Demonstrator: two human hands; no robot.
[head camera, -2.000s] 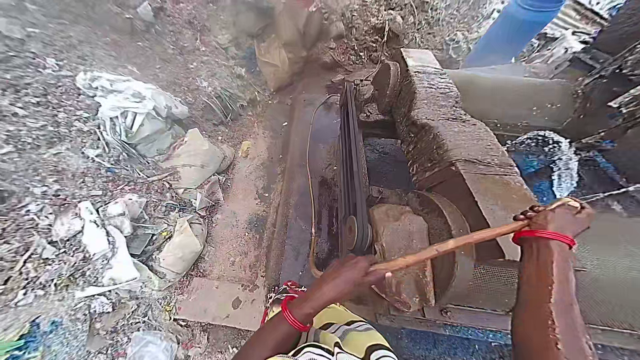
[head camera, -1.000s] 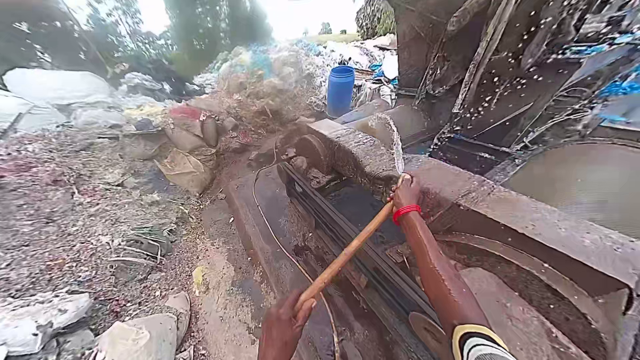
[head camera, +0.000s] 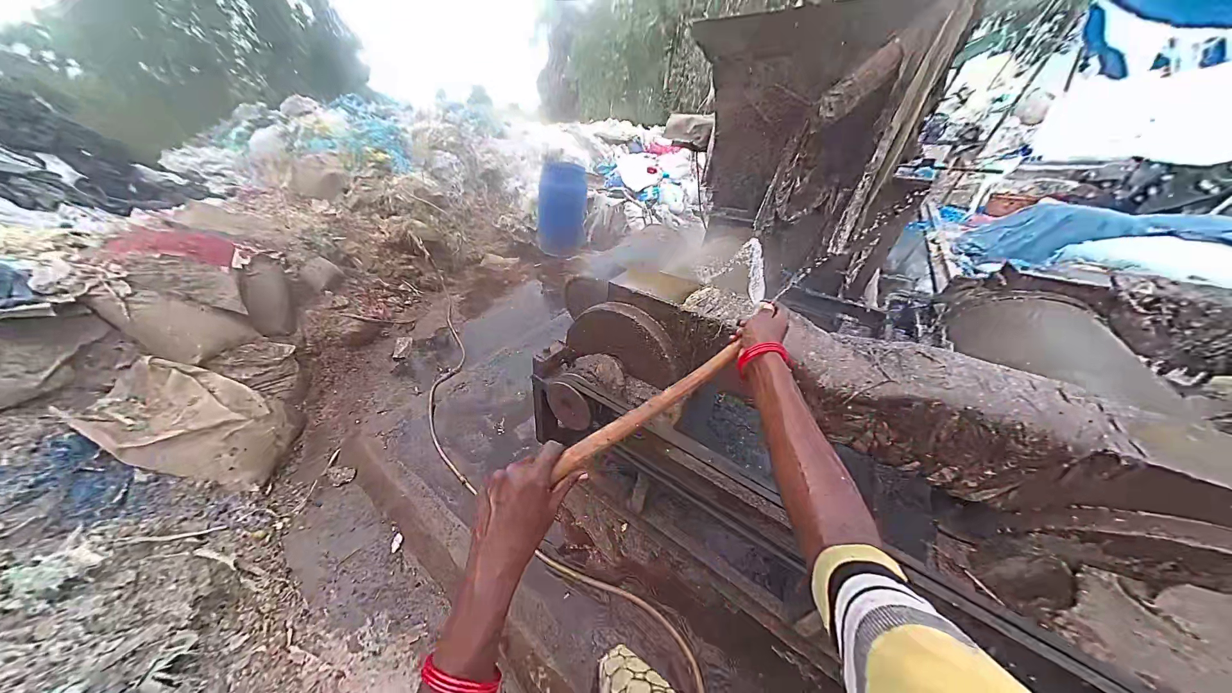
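Note:
A wooden pole (head camera: 645, 412) slants across the middle of the view, over a belt-driven machine. My left hand (head camera: 520, 500) is closed around its lower, nearer end. Farther off, my right hand (head camera: 762, 329) grips the upper end beside the machine's wet, dirt-caked wall (head camera: 924, 380). Water (head camera: 756, 271) splashes just beyond my right hand; whatever lies at the pole's far tip is hidden. Below the pole run long dark drive belts (head camera: 712, 472) from a small pulley (head camera: 568, 404), with a larger round wheel (head camera: 624, 342) behind it.
A thin hose (head camera: 445, 385) snakes over the wet ground left of the machine. Dirty sacks (head camera: 197, 419) and heaped waste lie at the left. A blue barrel (head camera: 562, 207) stands behind, and a tall rusty metal chute (head camera: 780, 125) rises at the back right.
The view has tilted up strongly from the machine and ground toward the waste heaps. Both hands remain on the pole. Splashing water shows beyond my right hand in all the frames.

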